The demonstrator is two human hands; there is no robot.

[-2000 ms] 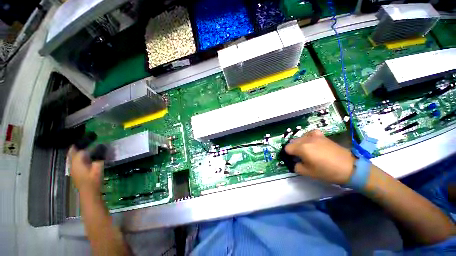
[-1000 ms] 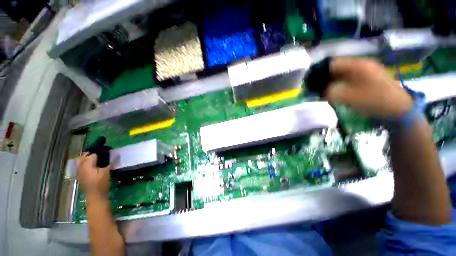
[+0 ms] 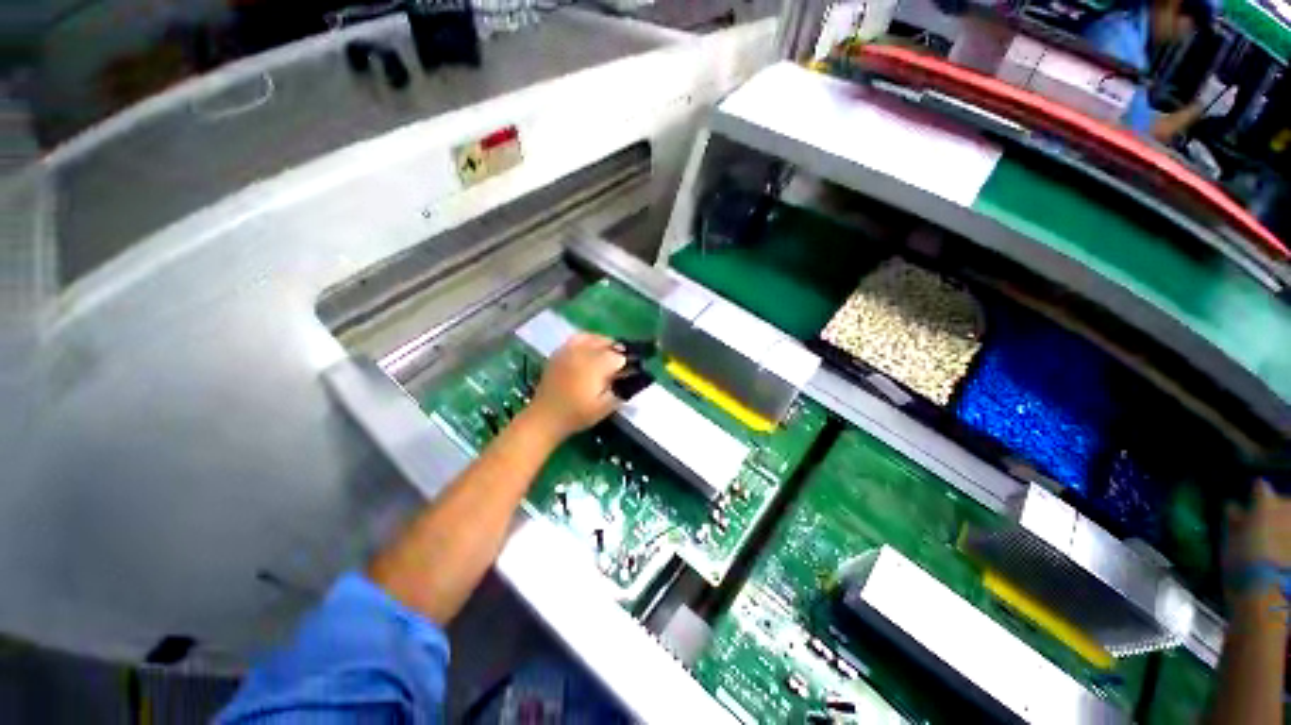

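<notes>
A green circuit board (image 3: 609, 489) lies at the left of the conveyor. A long silver-white heatsink (image 3: 687, 436) and a finned heatsink (image 3: 736, 354) with a yellow strip stand on it. My left hand (image 3: 578, 383), with black finger coverings, is closed over the long heatsink; its fingertips are partly hidden. A second board (image 3: 878, 482) with similar heatsinks lies to the right, across a dark gap. My right hand (image 3: 1257, 545) is blurred and cut off at the right edge, beyond the bins; its fingers and anything in them cannot be made out.
Bins of cream components (image 3: 906, 329) and blue components (image 3: 1031, 411) stand behind the rail, with a darker heap (image 3: 1128, 489) beside them. A white machine wall (image 3: 213, 383) with a slot opening is at left. The conveyor's front rail (image 3: 566, 595) runs below. A person is at the top right.
The view has swung left. A dark gap now shows between the left board and its neighbour. My left hand stays at the left board's heatsink; my right hand has moved out to the right edge.
</notes>
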